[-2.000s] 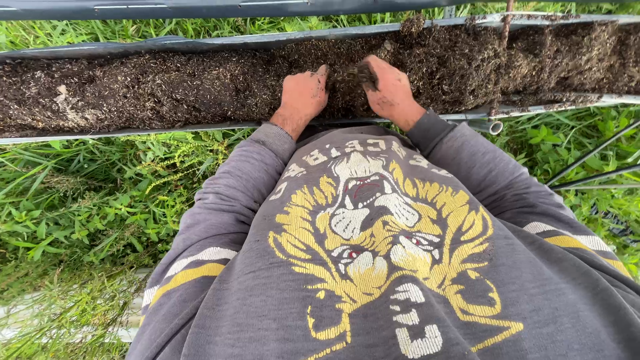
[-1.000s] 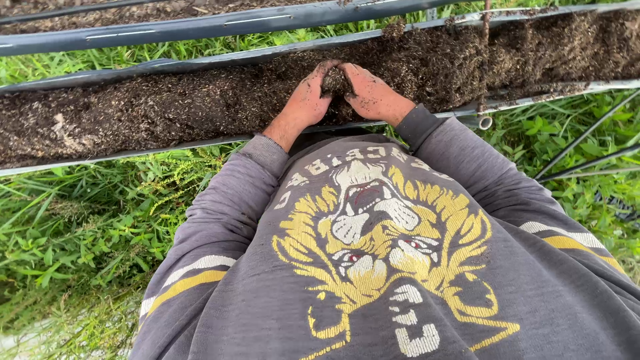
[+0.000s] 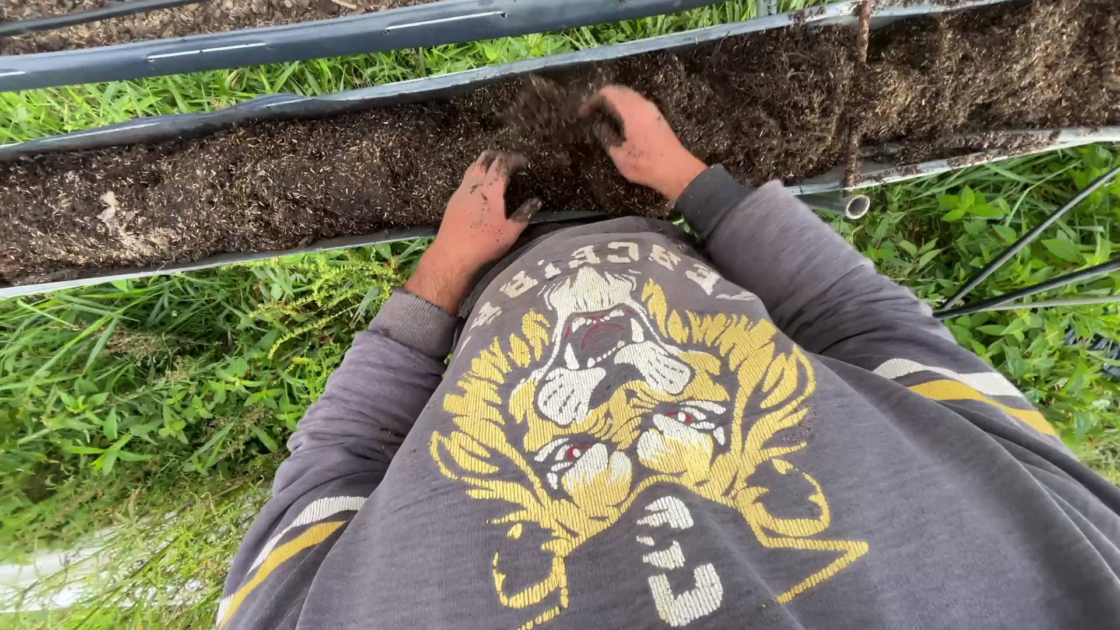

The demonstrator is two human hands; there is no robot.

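My left hand (image 3: pixel 483 210), with soil on its fingers, is at the near side of a long trough of dark soil (image 3: pixel 350 162), fingers apart and palm down. To its right my right hand (image 3: pixel 640 140) is over the soil, its fingers curved and apart. Loose soil (image 3: pixel 551 109) is blurred between the two hands, partly in the air. No tool is in either hand. The undersides of my fingers are hidden in part.
Dark plastic edging (image 3: pixel 262 107) runs along the trough's far side. A rusty rod (image 3: pixel 856 96) crosses it at the right, above a pipe end (image 3: pixel 857 206). Beyond lies a dark pipe (image 3: pixel 350 35). Green weeds (image 3: pixel 175 376) grow on the near side; thin dark rods (image 3: pixel 1032 236) stand at the right.
My hands were together around a clump of soil a second ago. They have parted, left hand to the left and right hand to the right, and loose soil is between them.
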